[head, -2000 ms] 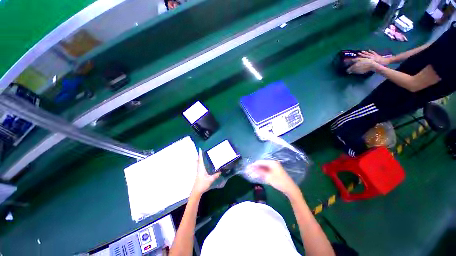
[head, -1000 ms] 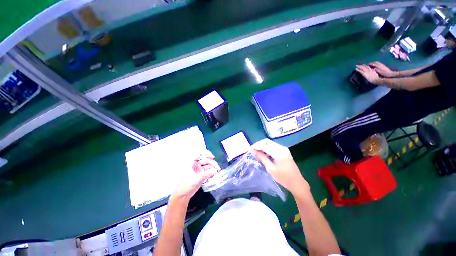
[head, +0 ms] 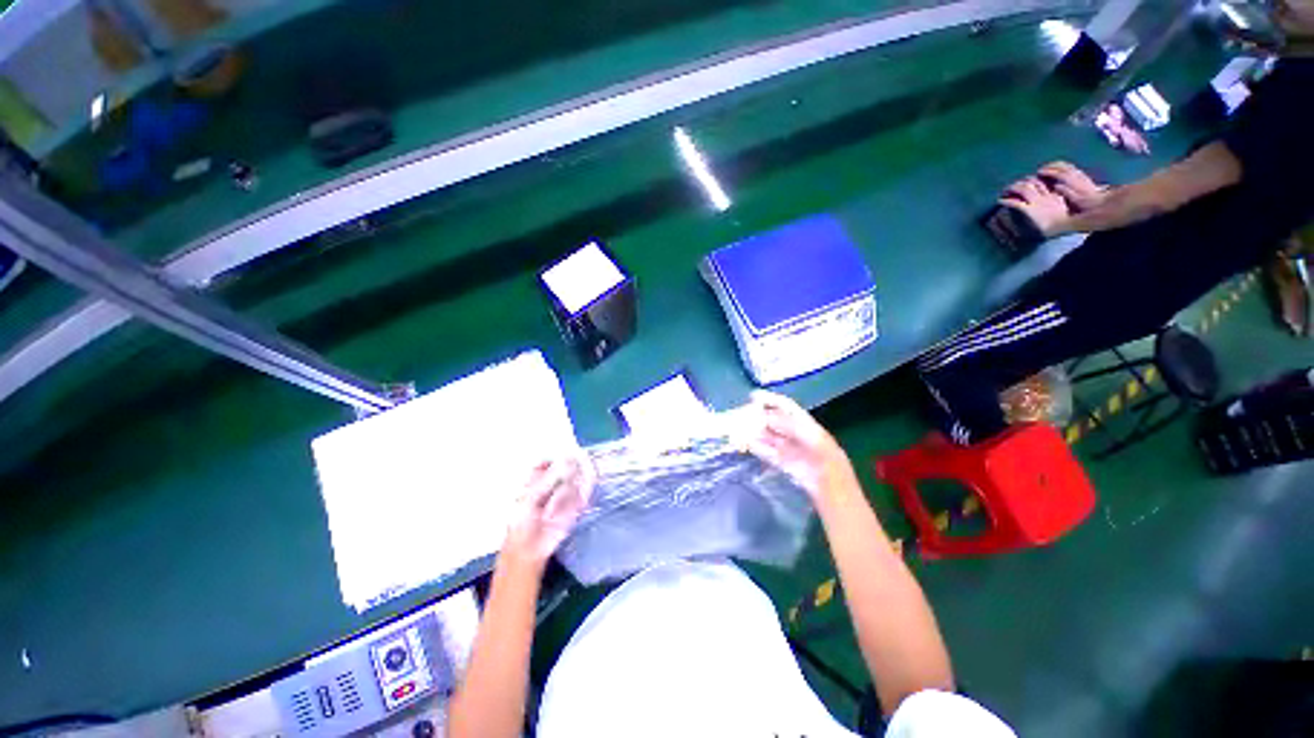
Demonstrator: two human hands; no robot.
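Observation:
A clear film bag (head: 685, 505) is stretched between my two hands in front of my body. My left hand (head: 551, 505) grips its left end, over the right edge of the white sheet stack (head: 440, 483). My right hand (head: 785, 440) grips its right upper corner. A product box with a white end panel (head: 663, 410) stands just behind the film, its lower part hidden by the film. Another black product box (head: 594, 306) stands farther back on the bench, white end up.
A blue-topped bench scale (head: 793, 296) is at right of the boxes. A grey control box (head: 360, 685) is at lower left. A red stool (head: 1016, 487) is on the floor at right. Another person's hands (head: 1052, 199) hold a dark box farther along the bench.
The film bag hung loose at my right hand, then was bunched between both hands. Now it is spread wide and my hands are farther apart. The boxes remain on the bench.

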